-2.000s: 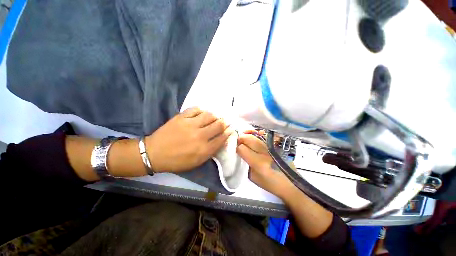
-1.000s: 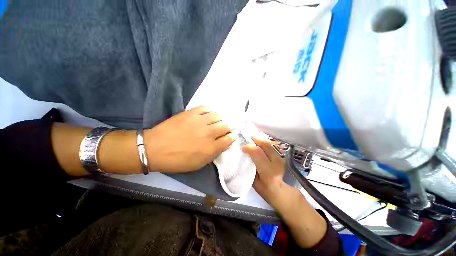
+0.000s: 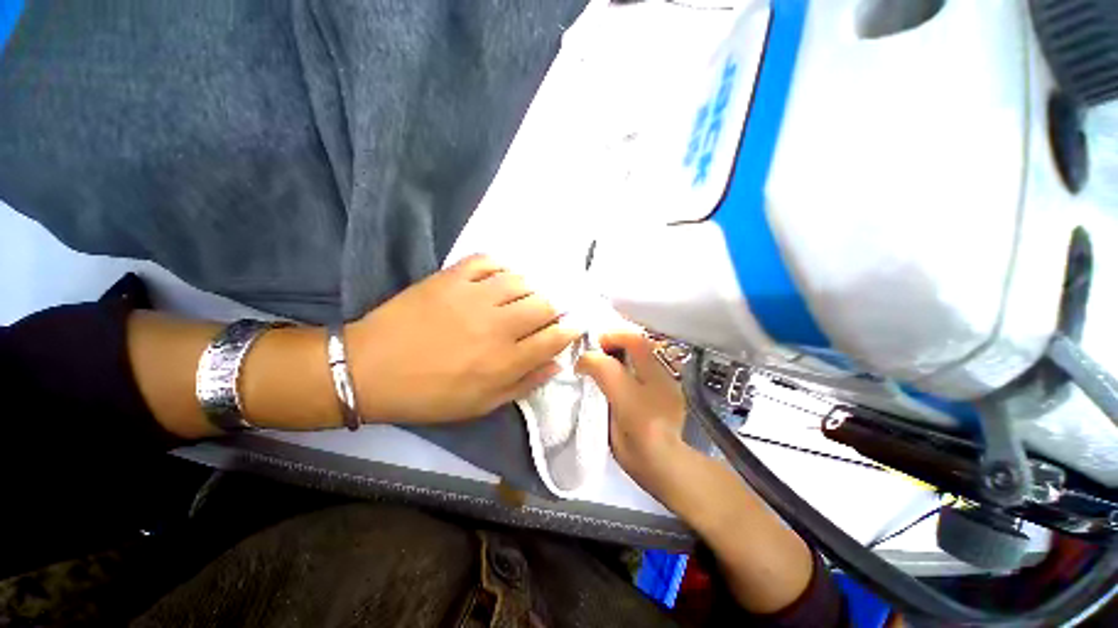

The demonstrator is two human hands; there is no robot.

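The grey garment [image 3: 233, 147] lies as a large folded bundle on the left of the white table, with part of it running under my left wrist. A white strip [image 3: 564, 460] makes a narrow loop between my hands, towards the table's front edge. My left hand [image 3: 460, 344] lies flat with its fingers on the grey and white work. My right hand [image 3: 638, 399] pinches the white strip beside the machine head [image 3: 907, 184]. The needle and presser foot are hidden or too bright to tell.
A black cable or bar [image 3: 785, 503] curves over my right forearm. A dark-handled part [image 3: 895, 451] and a round dark knob [image 3: 981, 537] are at the right. A grey ruler-like strip [image 3: 368, 486] runs along the table's front edge. Blue bins [image 3: 662, 574] show below.
The view has shifted, showing more of the machine's blue stripe than two seconds ago. The white loop looks narrower than one second ago. My right fingers have bent inward; my left hand is nearly unchanged.
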